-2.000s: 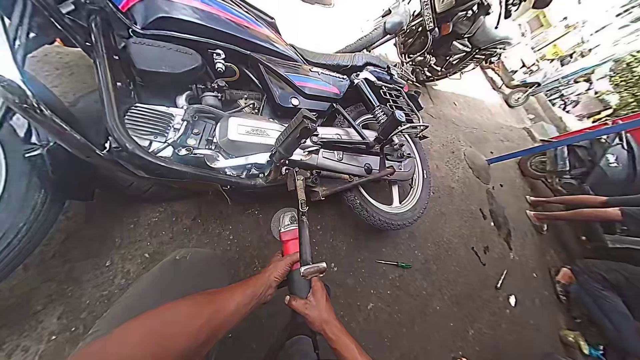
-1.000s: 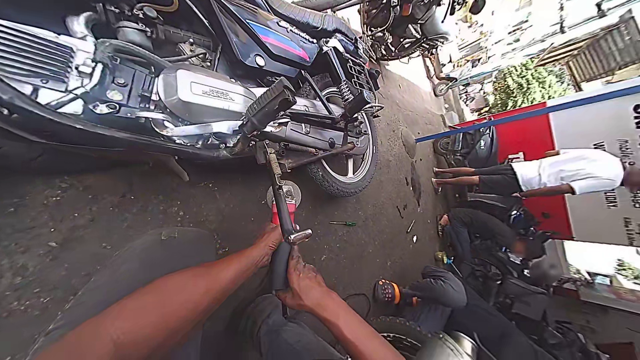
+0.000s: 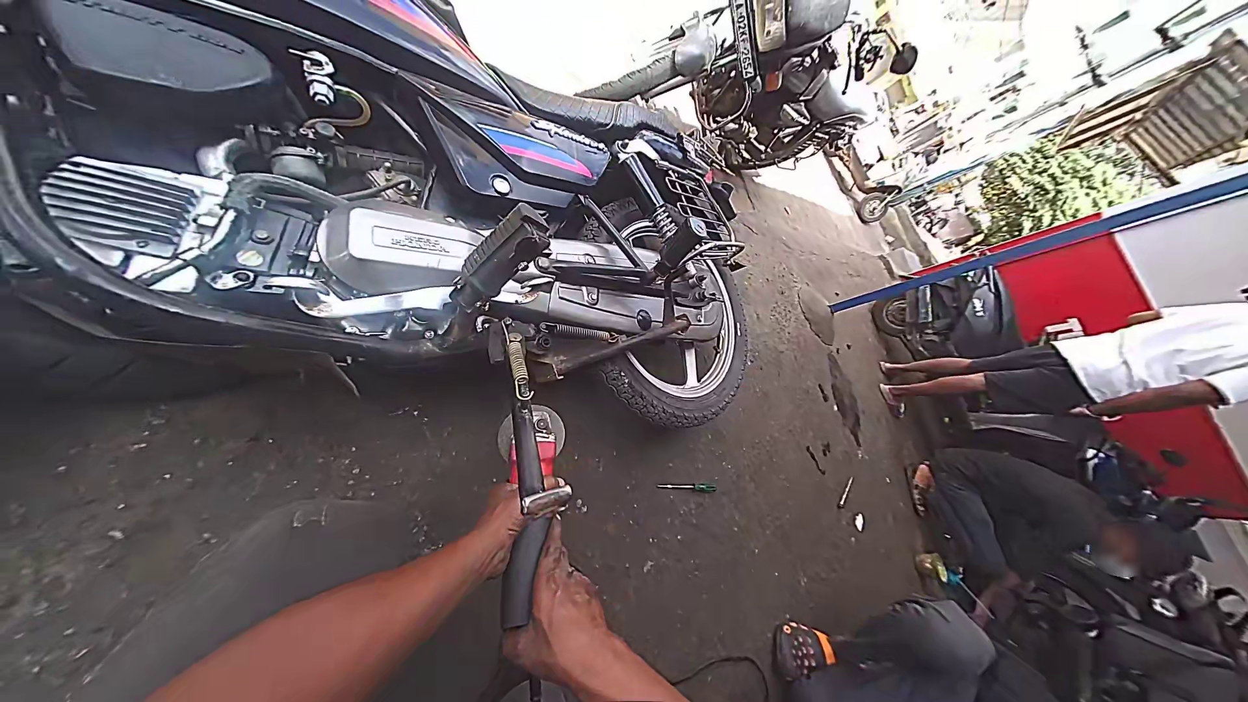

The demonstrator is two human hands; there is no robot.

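A motorcycle's side stand, a black metal leg with a spring near its pivot, sticks out towards me from the motorcycle. Beneath it shows the red head of an angle grinder, with its round disc partly covered by the stand. My left hand is closed around the grinder's body just behind the red head, beside the stand's metal foot. Further back, my right hand grips the grinder's rear part, alongside the stand's dark end. The stand hides part of both hands and most of the grinder's body.
A green-handled screwdriver lies on the ground to the right. The rear wheel is just beyond the stand. At right, one person bends near another motorcycle; another person stands. A dark cable lies near the bottom.
The view has turned right and moved closer to the motorcycle, bringing more of the people at right into sight. Both hands remain at the grinder beside the stand.
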